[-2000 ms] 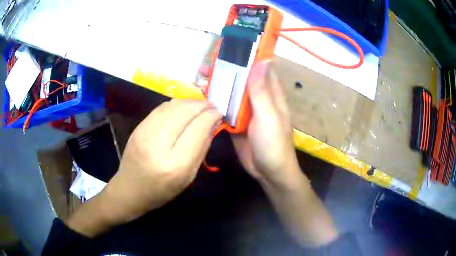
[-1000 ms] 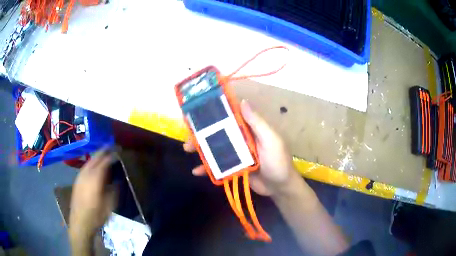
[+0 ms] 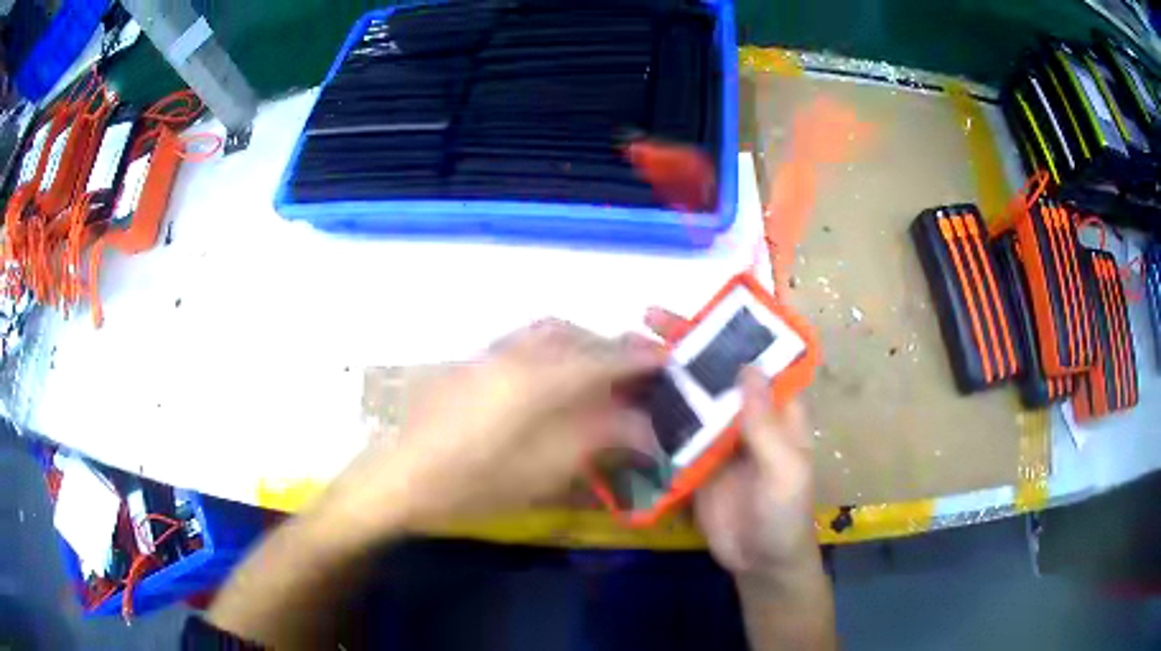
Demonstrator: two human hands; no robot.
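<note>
An open orange power bank housing (image 3: 800, 371) lies tilted in my right hand (image 3: 758, 490), its inside facing up. White battery surfaces with dark patches show in it, and a dark green board end points to the lower left. My right thumb lies over its edge. My left hand (image 3: 528, 413) is blurred, with its fingers over the housing's left side; whether they grip it cannot be told. Blurred orange cables (image 3: 796, 191) swing above the housing's upper end. The blue tray (image 3: 509, 219) holds rows of black covers (image 3: 548, 115).
Open orange units with loose cables (image 3: 150, 191) lie at the left. Finished black and orange units (image 3: 970, 299) lie at the right, with yellow-striped ones (image 3: 1082, 108) behind. A small blue bin (image 3: 172, 579) with mixed units is at lower left. A metal post (image 3: 204, 64) stands upper left.
The housing has turned, its board end now toward the lower left and cables upward. My left hand has come up from the lower left to the housing. The view has shifted, showing more bench.
</note>
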